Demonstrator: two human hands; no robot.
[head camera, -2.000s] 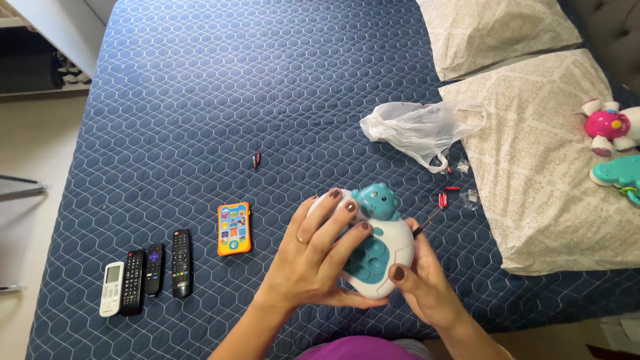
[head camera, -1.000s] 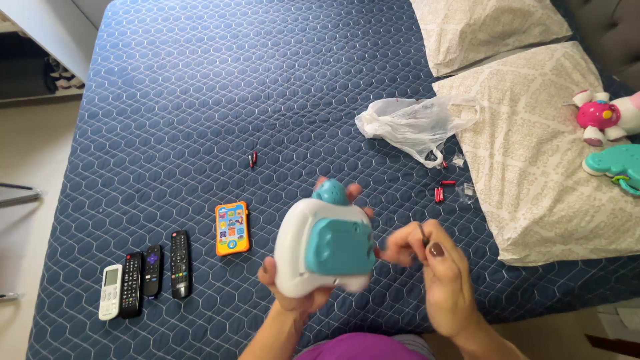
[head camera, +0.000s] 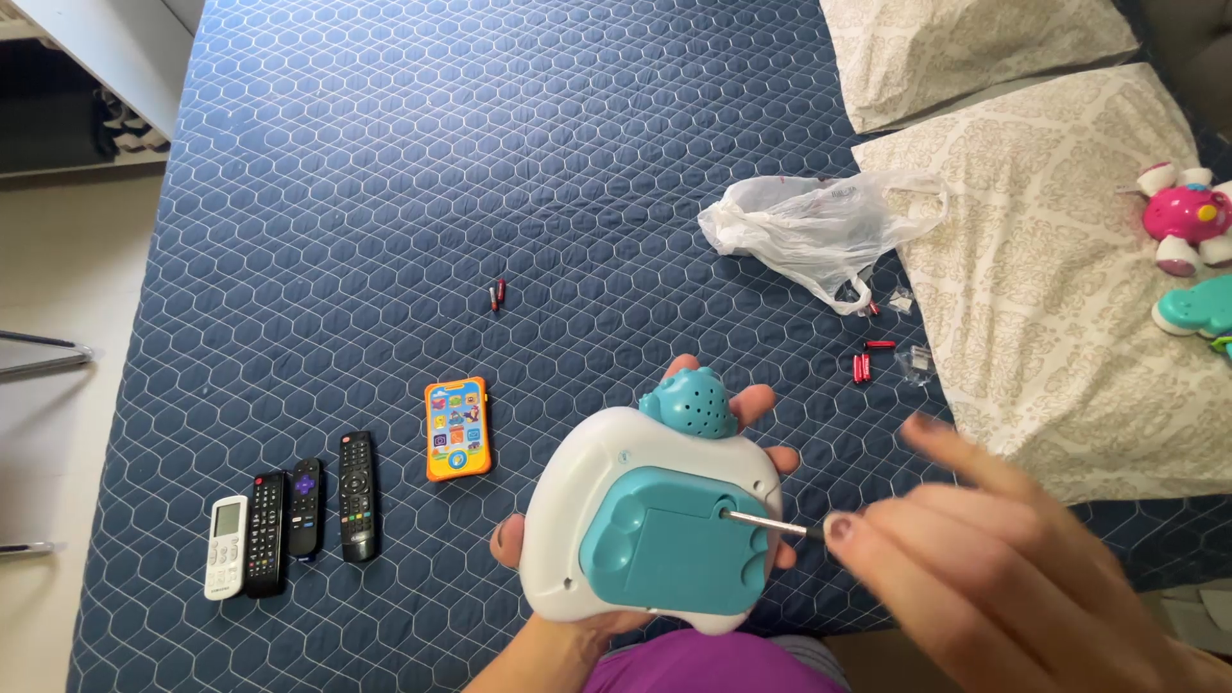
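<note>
A white and teal plastic toy (head camera: 558, 500) with a teal animal head lies back side up in my left hand (head camera: 616, 621), whose fingers show around its edges. On its back is a teal battery cover (head camera: 664, 558). My right hand (head camera: 982, 549) grips a screwdriver (head camera: 775, 524); its metal shaft reaches to a round screw hole near the cover's upper right corner. Whether the tip sits on a screw cannot be seen. The screwdriver's handle is mostly hidden by my fingers.
On the quilted bed (head camera: 404, 144) lie an orange toy phone (head camera: 458, 428), several remote controls (head camera: 357, 496), red batteries (head camera: 861, 368), two small batteries (head camera: 498, 294) and a white plastic bag (head camera: 818, 226). Pillows (head camera: 1039, 260) lie at the right, with a pink toy (head camera: 1186, 214) and a teal toy (head camera: 1193, 308) there.
The toy has been turned over from its front to its back. My right hand let go of the toy's edge, and the screwdriver tip is now at the screw hole.
</note>
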